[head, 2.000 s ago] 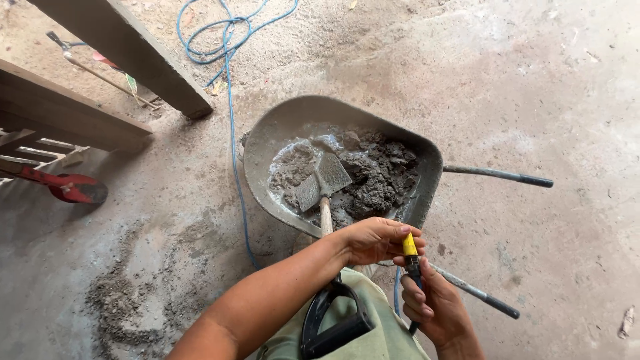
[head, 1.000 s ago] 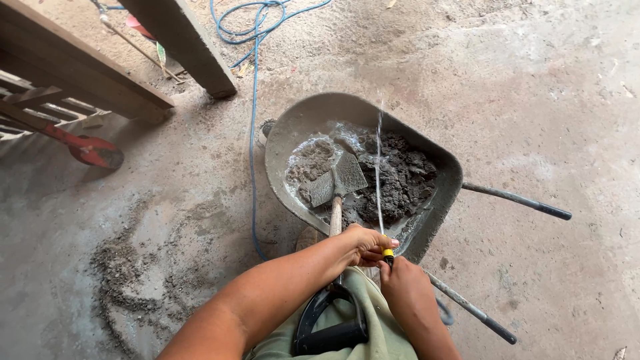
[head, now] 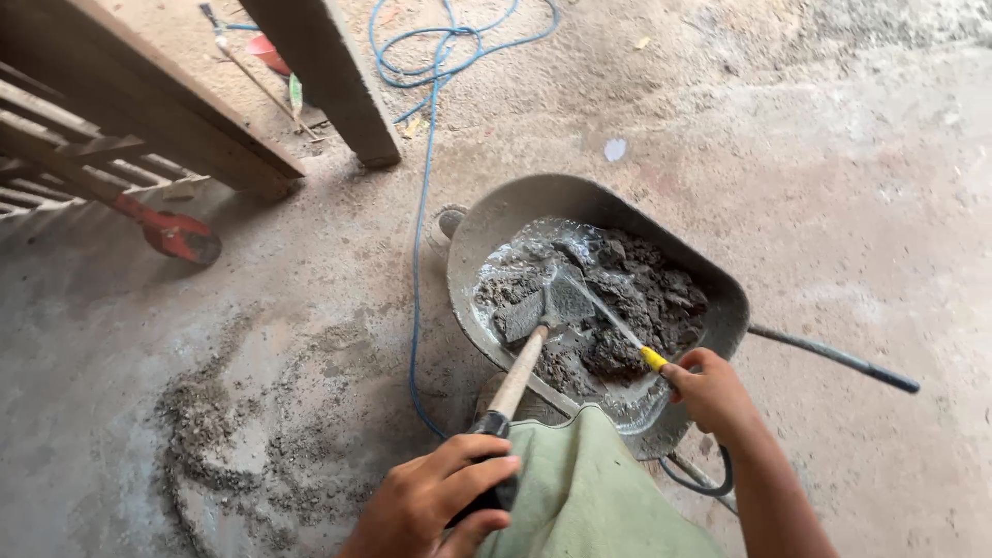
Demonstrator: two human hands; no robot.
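Note:
My right hand (head: 709, 391) grips a yellow-tipped hose nozzle (head: 653, 358) above the near right part of a wheelbarrow (head: 535, 194). A stream of water (head: 612, 316) runs from the tip onto a shovel blade (head: 572, 293) lying in the wet grey mix (head: 647, 287). The shovel's wooden shaft (head: 521, 370) slopes over the near rim toward me. At its black handle (head: 484, 496), my left hand (head: 442, 496) is closed around the grip. Green cloth (head: 589, 488) covers my lap between the hands and hides part of the near rim.
A blue hose (head: 422, 232) runs along the wheelbarrow's left side from loose coils. Spilled mortar (head: 209, 442) lies on the floor at left. Wooden posts (head: 333, 77) and a red shovel (head: 180, 236) stand at upper left. One barrow handle (head: 837, 355) sticks out at right.
My left hand has left the nozzle area and taken hold of the shovel's handle. My right hand now holds the nozzle alone. Its stream, pointing up one second ago, now falls into the barrow.

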